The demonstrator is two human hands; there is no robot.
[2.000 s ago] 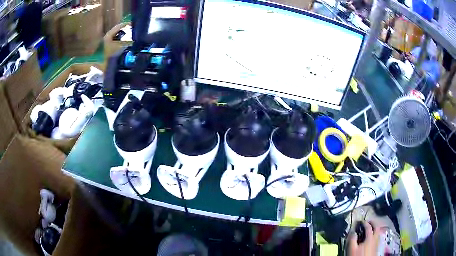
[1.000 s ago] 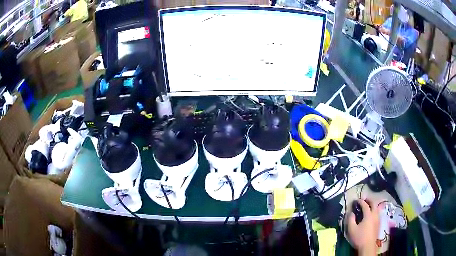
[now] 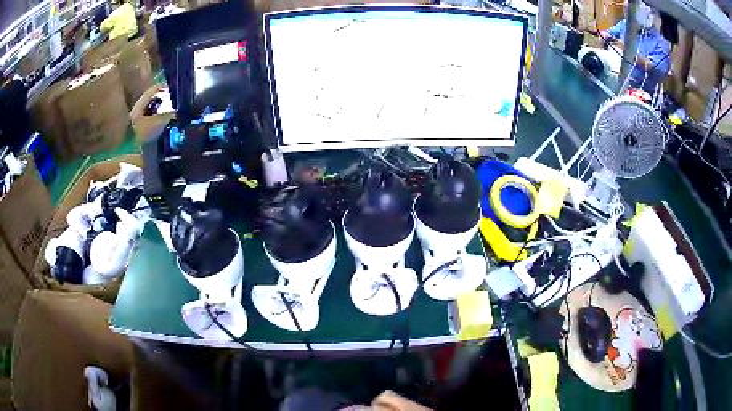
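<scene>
Four dome cameras with white bases and glossy black balls stand in a row on the green bench: far left (image 3: pixel 210 273), second (image 3: pixel 298 261), third (image 3: pixel 383 249) and right (image 3: pixel 449 233). Their thin black leads hang over the front edge. The black mouse (image 3: pixel 594 333) lies on the round cartoon mouse pad (image 3: pixel 614 373) with no hand on it. My right hand (image 3: pixel 397 401) shows only as a small piece of skin at the bottom edge below the bench; its fingers are cut off. My left hand is not in view.
A bright monitor (image 3: pixel 393 80) stands behind the cameras. Tape rolls (image 3: pixel 514 201), tangled white cords with a power strip (image 3: pixel 574 269), a fan (image 3: pixel 630 138) and a white carton (image 3: pixel 666 269) are at the right. Cardboard bins (image 3: pixel 76 345) stand at the left. A person (image 3: pixel 652 52) is at the back right.
My right hand has left the mouse and now shows at the bottom middle. The view has swung right since the oldest frame, then shifted slightly back. The cameras stay in their row.
</scene>
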